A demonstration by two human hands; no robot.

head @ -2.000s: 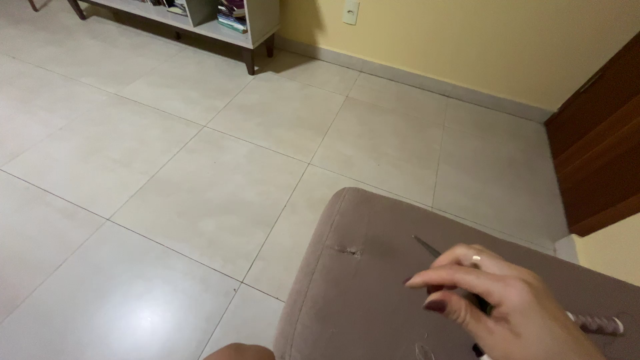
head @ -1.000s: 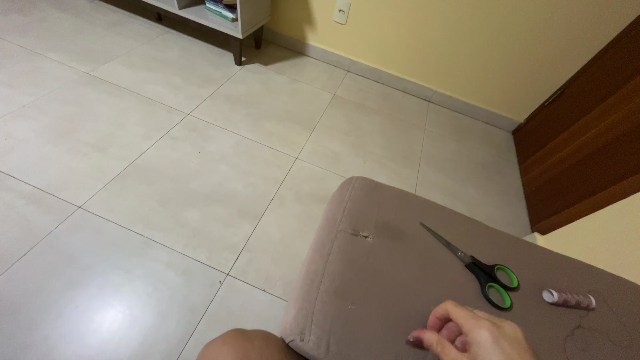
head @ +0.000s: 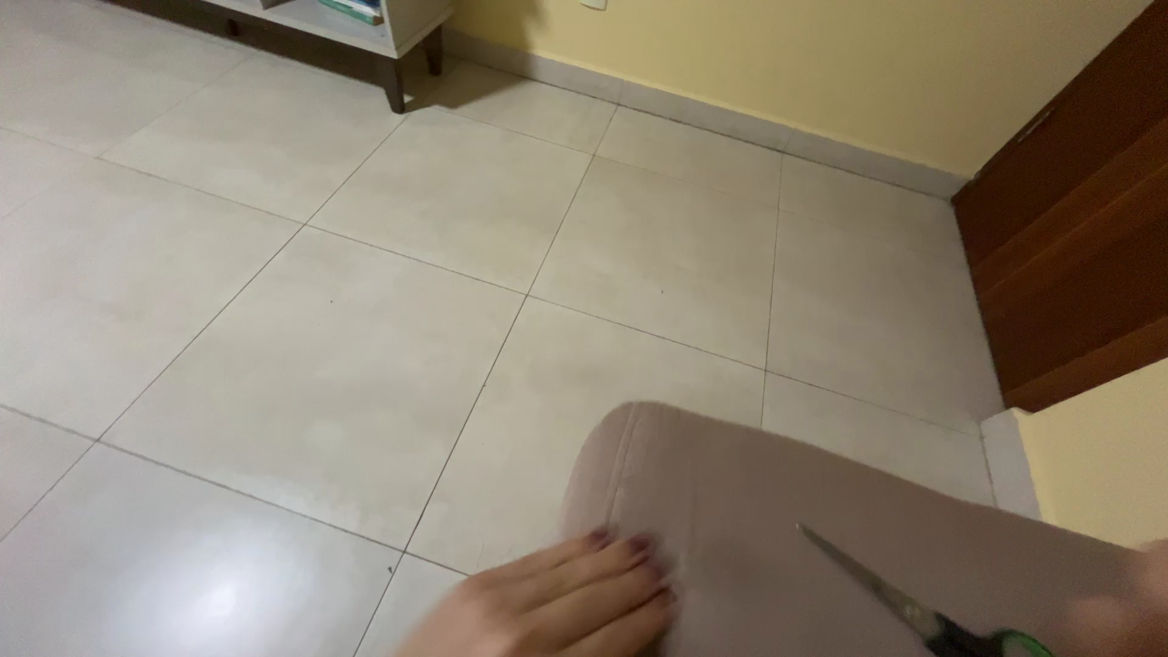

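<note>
My left hand (head: 557,602) reaches in from the bottom edge, its fingertips resting on the left side of a mauve upholstered cushion (head: 730,484). Its fingers lie close together, and whether anything is under them is hidden. To the right, a pair of scissors (head: 876,589) with black and green handles lies on the fabric, blades pointing up and left. Blurred at the right edge, my right hand (head: 1118,602) is only partly in view, above and right of the scissors' handles; what it holds does not show.
Beyond the cushion spreads a light tiled floor (head: 411,365). A shelf unit (head: 392,41) with dark legs and books stands at the top left, against a yellow wall (head: 776,73). A brown wooden door (head: 1077,246) is at the right.
My left hand has come onto the cushion, where the small puckered spot no longer shows. The right hand laid the scissors down, then moved to the right edge. The thread spool is out of view.
</note>
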